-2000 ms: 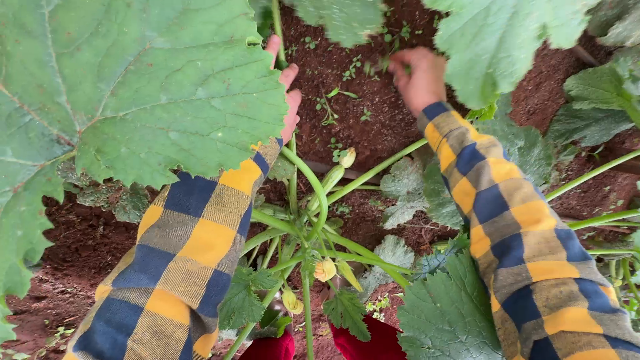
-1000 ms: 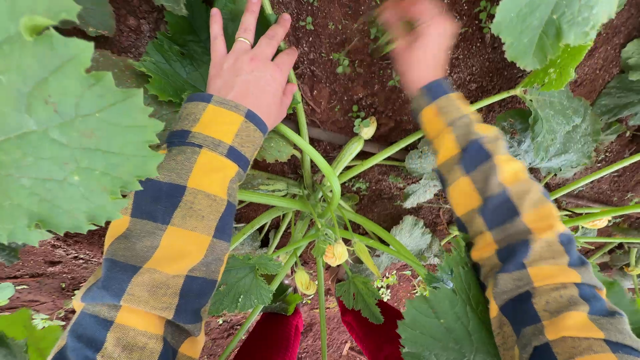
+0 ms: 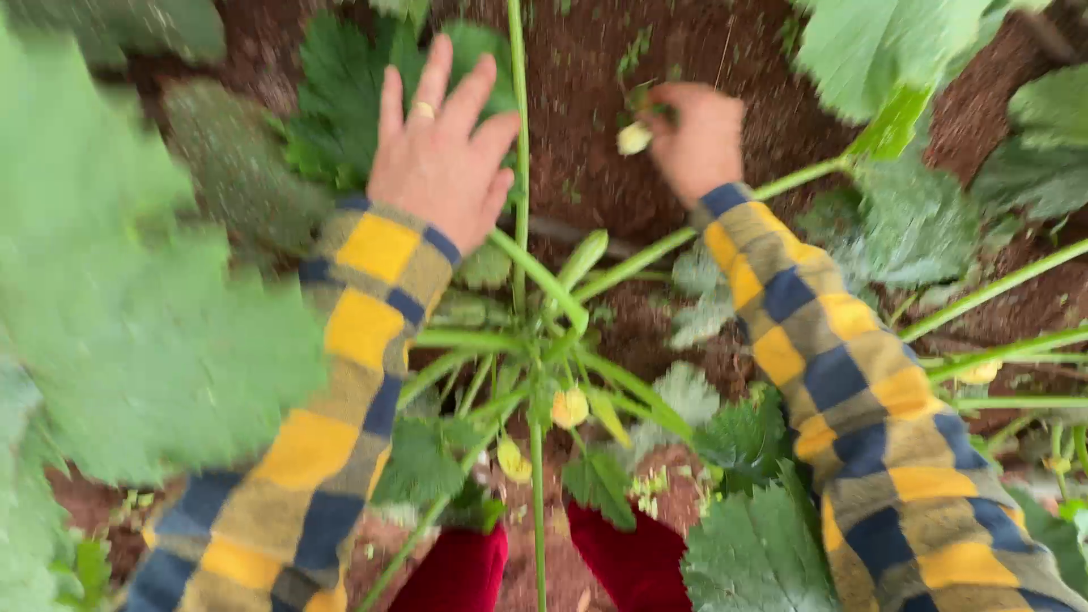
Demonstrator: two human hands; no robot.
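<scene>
My left hand (image 3: pixel 442 153), a ring on one finger, is spread over a green squash leaf (image 3: pixel 340 102), beside an upright leaf stalk (image 3: pixel 520 153); it grips nothing. At the upper right, my right hand (image 3: pixel 697 132) is closed on small green weeds (image 3: pixel 642 102), with a pale yellowish blossom (image 3: pixel 633 138) at its fingertips. Between and below the hands spreads the squash plant's crown (image 3: pixel 540 340). A small young squash (image 3: pixel 585 257) points up from it, and withered yellow blossoms (image 3: pixel 569 408) hang lower.
Large squash leaves (image 3: pixel 144 280) cover the left side; more leaves (image 3: pixel 901 212) and long stalks (image 3: pixel 1003 289) cross the right. Reddish soil (image 3: pixel 586 178) with small weeds lies between the hands. Two red-clad legs or feet (image 3: pixel 629 561) show at the bottom.
My left hand, partly behind a big leaf two seconds ago, is now in full view. A pale blossom now shows at my right fingertips; it is off the young squash's tip, where it showed earlier.
</scene>
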